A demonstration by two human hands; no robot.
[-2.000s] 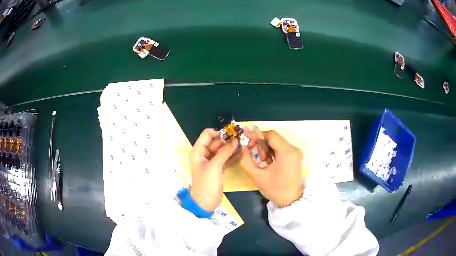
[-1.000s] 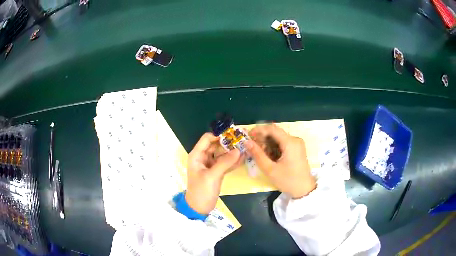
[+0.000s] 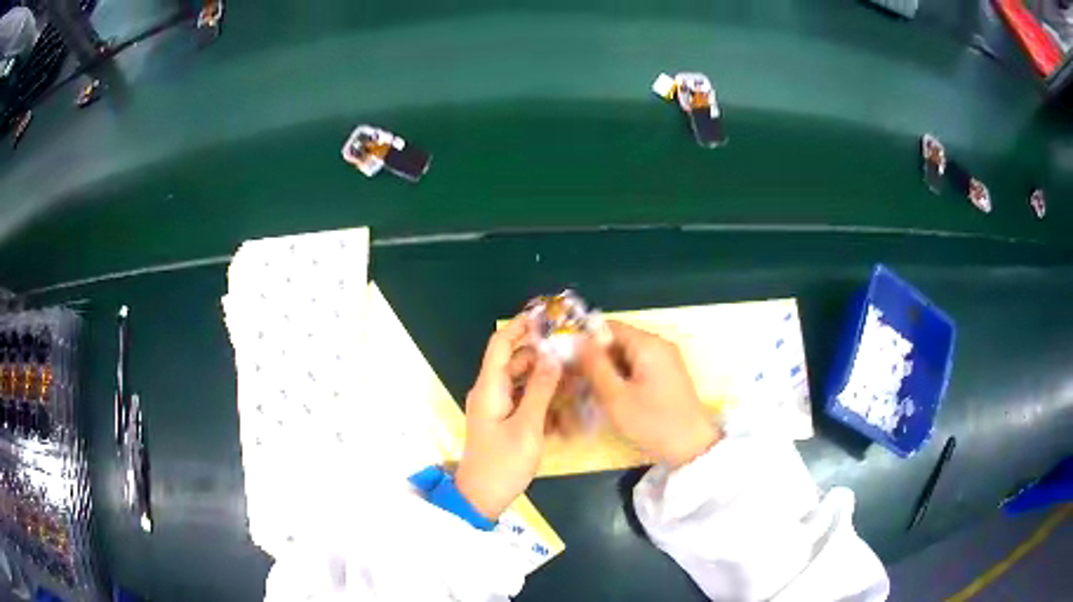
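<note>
The device subassembly (image 3: pixel 562 315), a small shell with white edge and orange inside, is held above the yellow adhesive sheet (image 3: pixel 741 353). It is blurred. My left hand (image 3: pixel 506 406) grips it from the left with thumb and fingers; a bright blue wrist strap (image 3: pixel 453 496) is on that wrist. My right hand (image 3: pixel 653 394) is close against the subassembly on the right, its fingers curled and blurred. Whether it holds the shell or a small part cannot be told. The black part seen beside the shell earlier does not show clearly.
Stacked liner sheets (image 3: pixel 300 388) lie left. A blue parts bin (image 3: pixel 892 362) with white bits and a dark pen-like tool (image 3: pixel 933 482) are right. Tweezers (image 3: pixel 135 459) and a blister tray (image 3: pixel 41 435) are far left. Units (image 3: pixel 702 108) lie on the green conveyor belt (image 3: pixel 530 118) beyond.
The subassembly has turned in my hands, and the black part above it no longer shows clearly. My right fingers have closed in over the shell. The whole view has shifted slightly.
</note>
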